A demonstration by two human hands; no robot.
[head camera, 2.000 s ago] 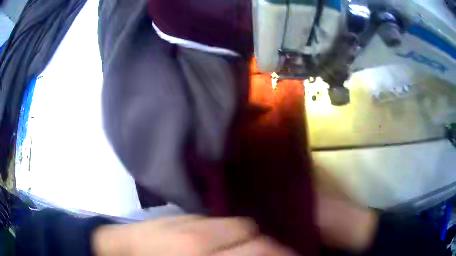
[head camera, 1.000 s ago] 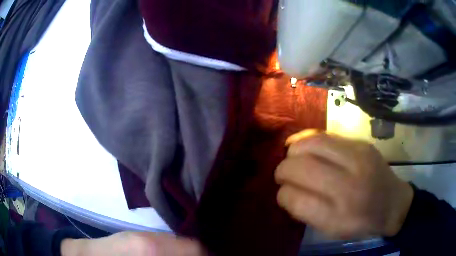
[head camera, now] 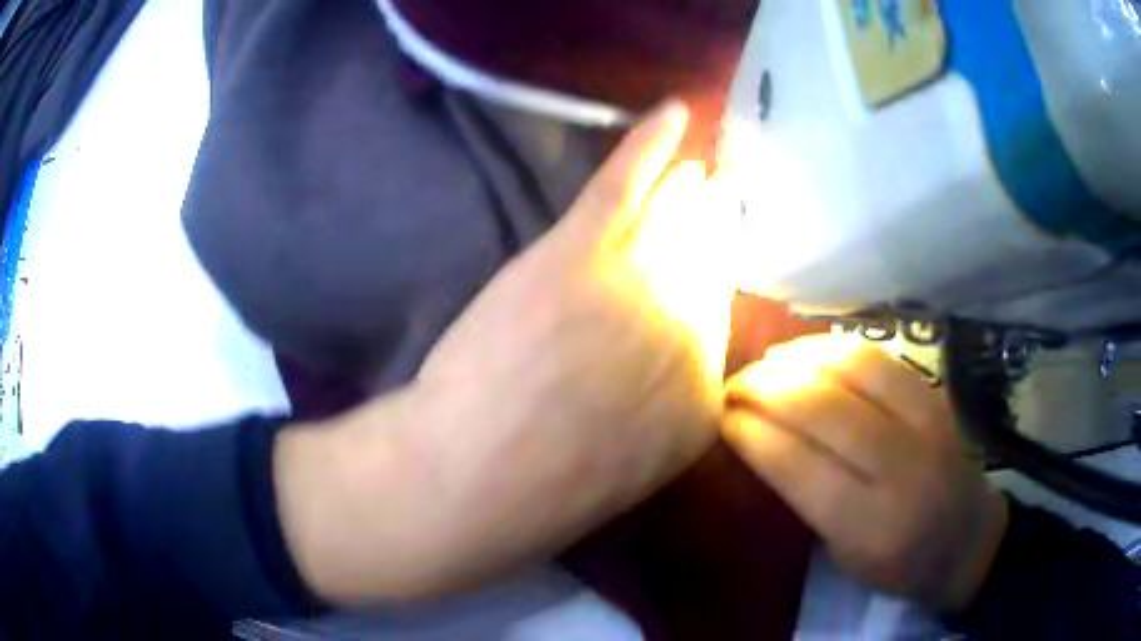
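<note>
The maroon fabric panel (head camera: 713, 538) lies under the machine head, and its upper part shows at the top of the view. The grey fabric panel (head camera: 325, 188) lies bunched to its left, with white piping (head camera: 501, 88) along the seam between them. My left hand (head camera: 538, 388) rests over the cloth beside the machine head, thumb pointing up; its fingertips are lost in glare. My right hand (head camera: 863, 451) is on the maroon cloth below the head, fingers bent with tips near the left hand. Whether either hand grips cloth is unclear. The needle is hidden.
The white and blue sewing machine head (head camera: 876, 188) fills the upper right, with a dark cable (head camera: 1026, 463) below it. A grey cloth heap (head camera: 63, 75) lies at the upper left edge. The white table (head camera: 113, 288) shows between the heap and the panels.
My left hand has moved from the bottom edge up onto the cloth by the machine head. My right hand has shifted slightly right. The machine head looks larger and nearer in view.
</note>
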